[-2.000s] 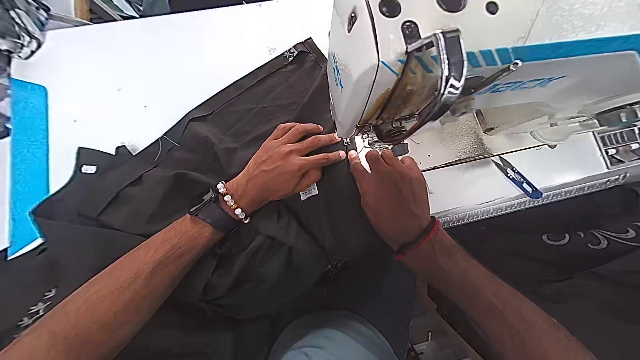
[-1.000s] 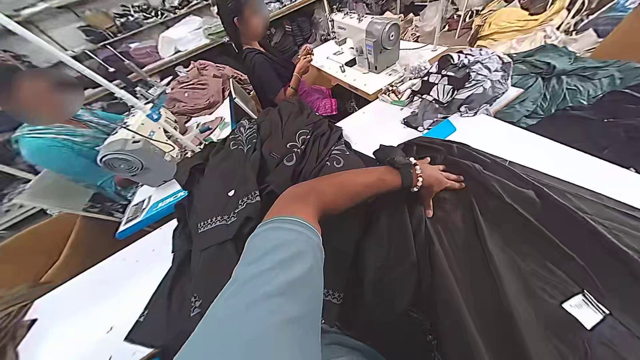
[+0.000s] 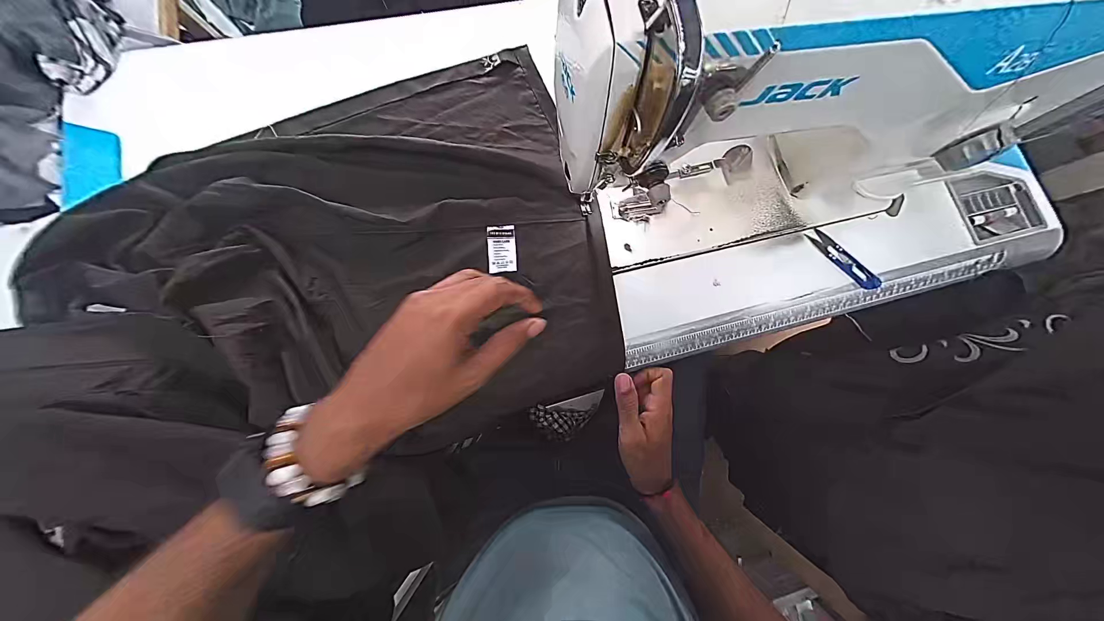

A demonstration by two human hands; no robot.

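Note:
Dark fabric of a garment (image 3: 362, 198) is spread over the left of the table, its right edge running beside the needle area of a white Jack sewing machine (image 3: 828, 103). My left hand (image 3: 431, 345), with a beaded bracelet, hovers over or lightly rests on the fabric, thumb and fingers apart and nothing between them. A white care label (image 3: 501, 250) lies flat just above that hand. At the front edge of the table, my right hand (image 3: 645, 427) is by the fabric's lower right corner, thumb near the curled fingers; whether it pinches the cloth is unclear.
Blue thread snips (image 3: 845, 259) lie on the machine bed near a measuring scale (image 3: 759, 319) along the front edge. More dark cloth with a pale pattern (image 3: 914, 431) hangs at the right. Grey patterned fabric (image 3: 34, 103) sits at the far left.
The view has swung back from the room to the machine. My left hand, previously flat on dark cloth with the arm stretched out, is now near the care label. My right hand has come into view.

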